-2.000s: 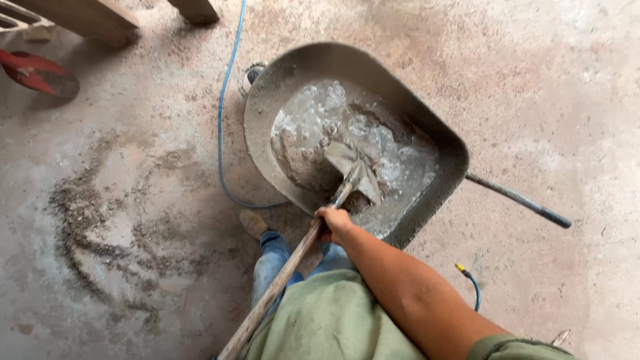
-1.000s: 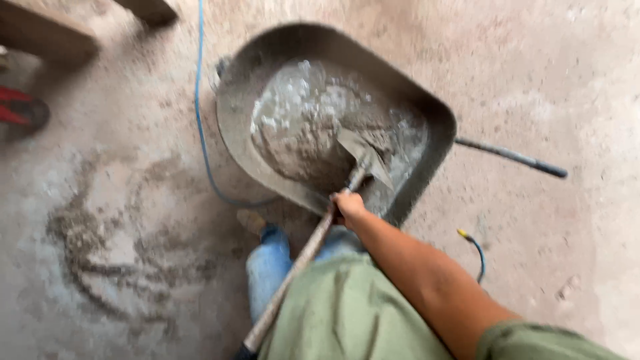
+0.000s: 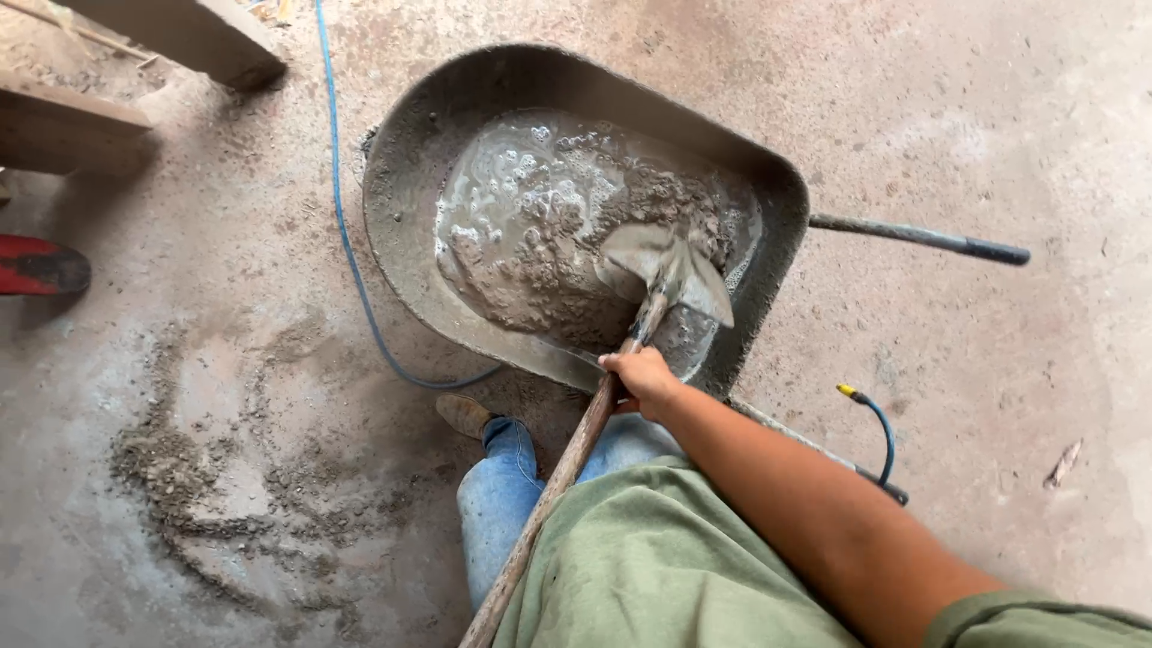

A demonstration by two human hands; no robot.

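My right hand (image 3: pixel 641 376) is closed around the lower part of a wooden shovel handle (image 3: pixel 576 454), over the near rim of a wheelbarrow tray (image 3: pixel 756 157). The handle slants down to the bottom edge of the view. My left hand is out of view. The metal shovel blade (image 3: pixel 670 261) sits partly sunk in wet grey-brown mortar (image 3: pixel 549 279) at the right side of the tray. Foamy water (image 3: pixel 513 180) lies over the far and left part of the mix.
A wheelbarrow handle (image 3: pixel 918 236) juts out right. A blue hose (image 3: pixel 342 198) runs left of the tray; its yellow-tipped end (image 3: pixel 848 391) is at right. Spilled sandy mix (image 3: pixel 171 468) lies lower left. Wooden beams (image 3: pixel 180 40) and a red object (image 3: pixel 40 266) are at left.
The shovel blade was near the middle of the tray in the oldest frame and is now farther right in it. More of the thick mix shows above the water. My right hand keeps its hold.
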